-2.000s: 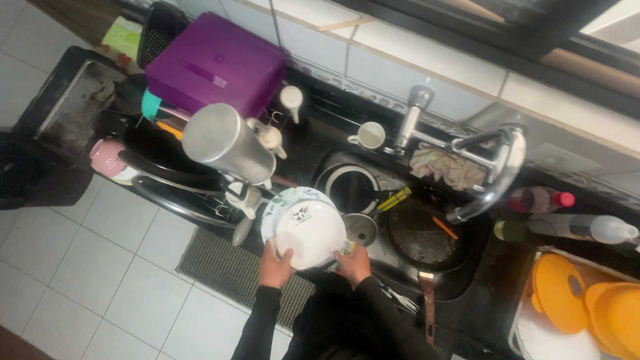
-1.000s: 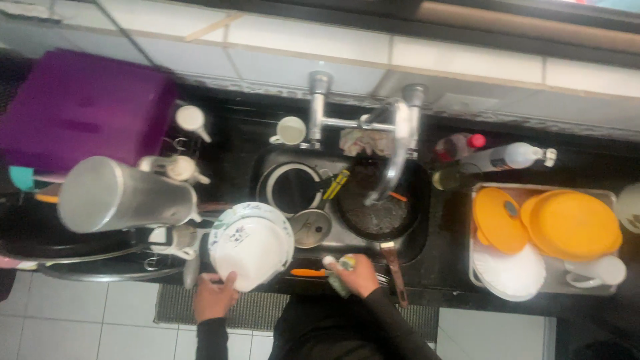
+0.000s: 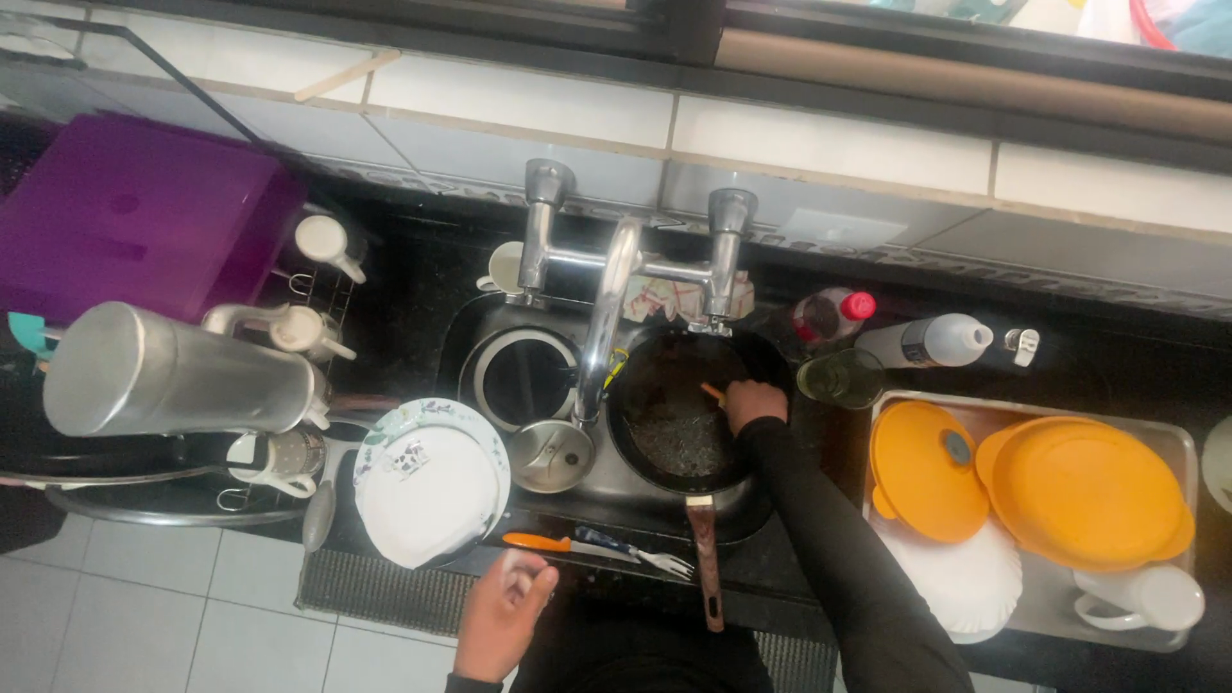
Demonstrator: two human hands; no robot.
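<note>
My right hand (image 3: 756,404) reaches into the frying pan (image 3: 681,414), its fingers at an orange item (image 3: 713,393) whose kind I cannot tell; whether they grip it is unclear. My left hand (image 3: 504,611) is empty, fingers loosely curled, in front of the counter edge. Stacked white plates (image 3: 430,484) with a leaf-patterned rim lie left of the sink. An orange-handled knife (image 3: 539,543) and a fork (image 3: 664,563) rest along the sink's front edge. A round pan or lid (image 3: 526,377) and a small metal lid (image 3: 551,456) sit in the sink's left part.
A chrome faucet (image 3: 611,318) arches over the sink. At left stand a purple box (image 3: 144,217), a metal pitcher (image 3: 183,375) and several cups. Bottles (image 3: 924,341) and a glass (image 3: 839,377) stand right of the sink, beside a tray (image 3: 1160,433) with orange containers and a white mug (image 3: 1145,597).
The plates, earlier held in both hands, now lie on the counter. My left hand has let go of them. My right hand has moved from the front edge into the frying pan. The view has shifted.
</note>
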